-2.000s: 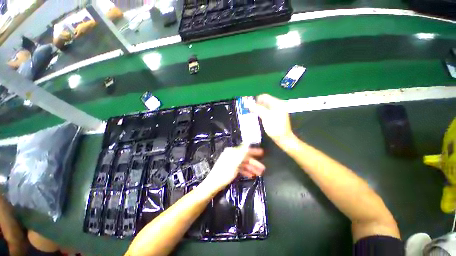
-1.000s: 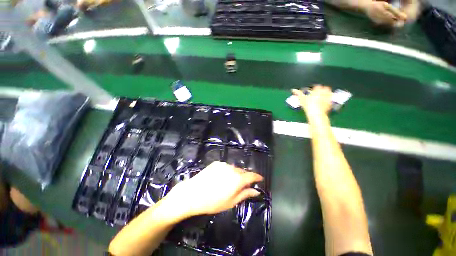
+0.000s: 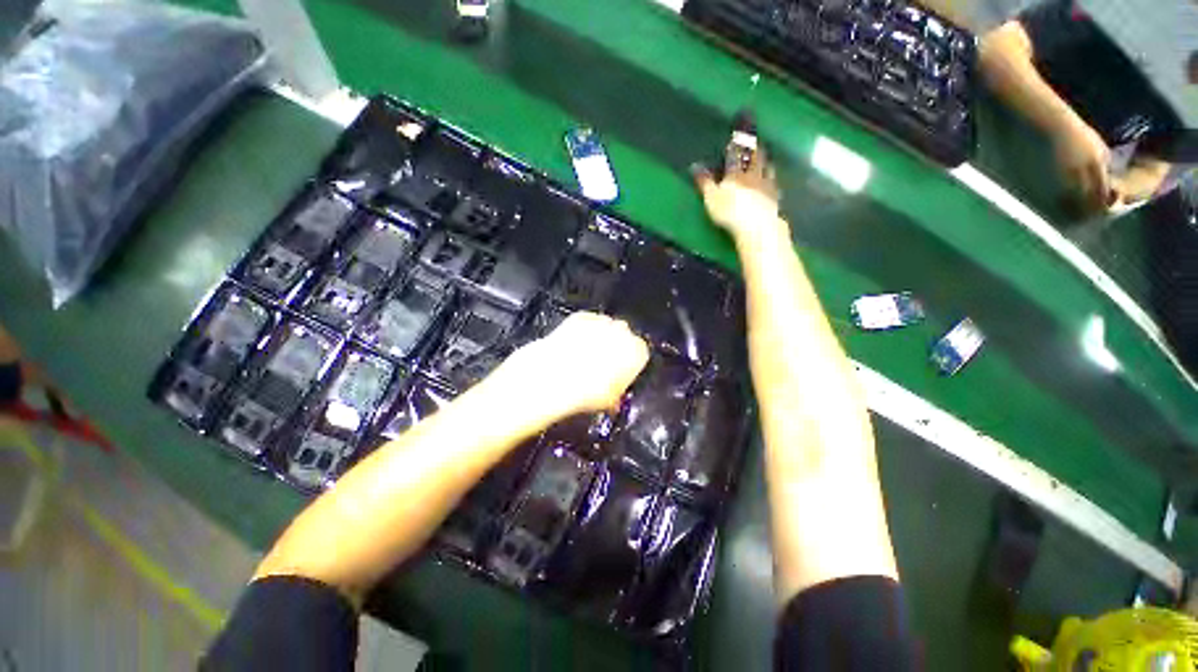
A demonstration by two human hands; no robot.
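The black blister tray (image 3: 664, 299) lies tilted across the bench, with black phone housings (image 3: 375, 269) in many pockets. My left hand (image 3: 594, 361) is over the tray's middle right, fingers curled under; whether it holds anything is hidden. My right hand (image 3: 742, 197) reaches past the tray onto the green belt. Its fingers are at a small dark phone part with a light end (image 3: 744, 147); the thumb stands apart, and the grip is unclear. A blue and white board (image 3: 593, 167) lies on the belt beyond the tray. Two more boards (image 3: 887, 311) (image 3: 958, 345) lie on the belt at right.
A grey plastic bag (image 3: 125, 118) is at upper left. Another black tray (image 3: 854, 59) stands beyond the belt, with another person's hands (image 3: 1088, 171) at upper right. A white rail (image 3: 998, 453) edges the belt. A dark flat object (image 3: 1017, 538) and yellow fan (image 3: 1110, 646) are at lower right.
The view has turned. My right hand has left the two boards on the belt and moved to the dark phone part. My left hand's fingers, spread before, are now curled over the tray.
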